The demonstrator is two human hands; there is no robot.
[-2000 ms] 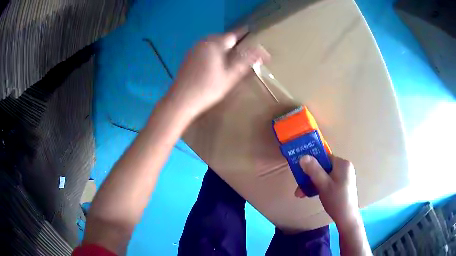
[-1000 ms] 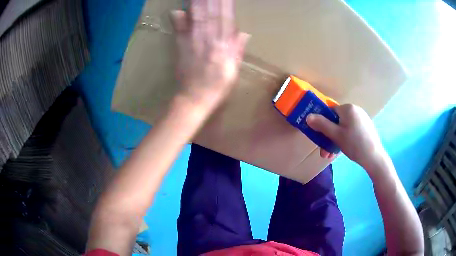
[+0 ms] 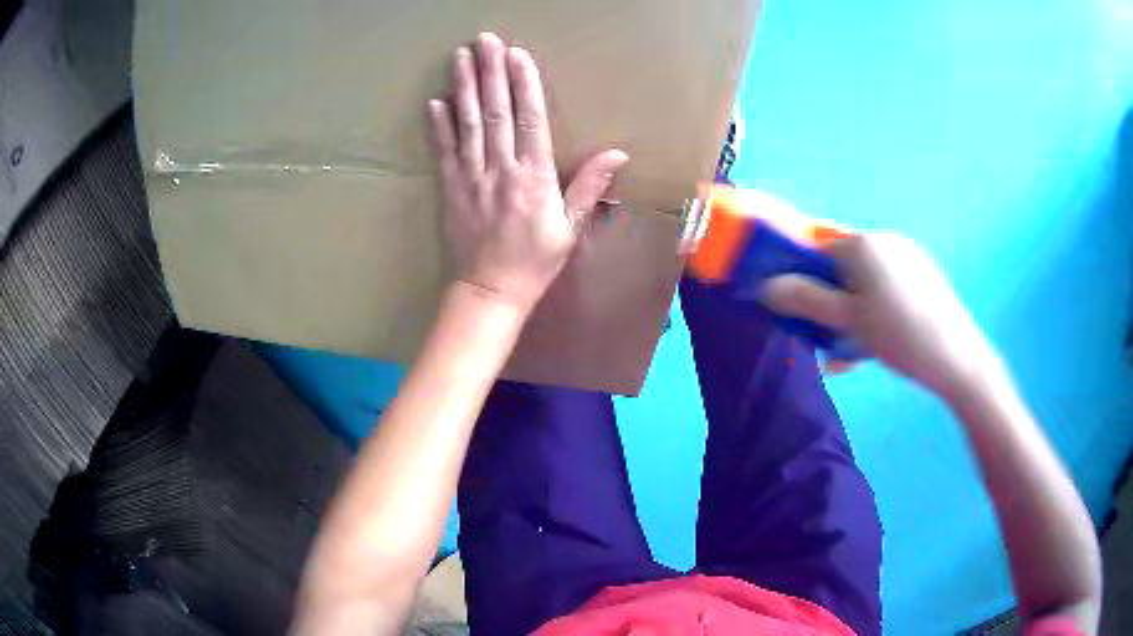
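A large brown carton (image 3: 311, 261) lies in front of my legs. A strip of clear packing tape (image 3: 249, 167) shines along its centre seam from the left edge towards my left hand. My left hand (image 3: 503, 186) lies flat on the carton over the seam, fingers apart, holding nothing. My right hand (image 3: 876, 298) grips the orange and blue tape dispenser (image 3: 777, 267), which is blurred. The dispenser's orange end is at the carton's right edge, in line with the seam. Whether tape runs between dispenser and carton is hard to tell.
Stacked flat cartons (image 3: 75, 286) with striped edges stand at the left, with more dark sheets (image 3: 249, 460) below them. My legs in dark trousers (image 3: 783, 410) are below the carton. The bright blue floor (image 3: 969, 124) spreads to the right.
The carton has turned so its seam runs nearly level and it sits further left. My left hand has come down flat on it. The dispenser has moved from over the carton to its right edge.
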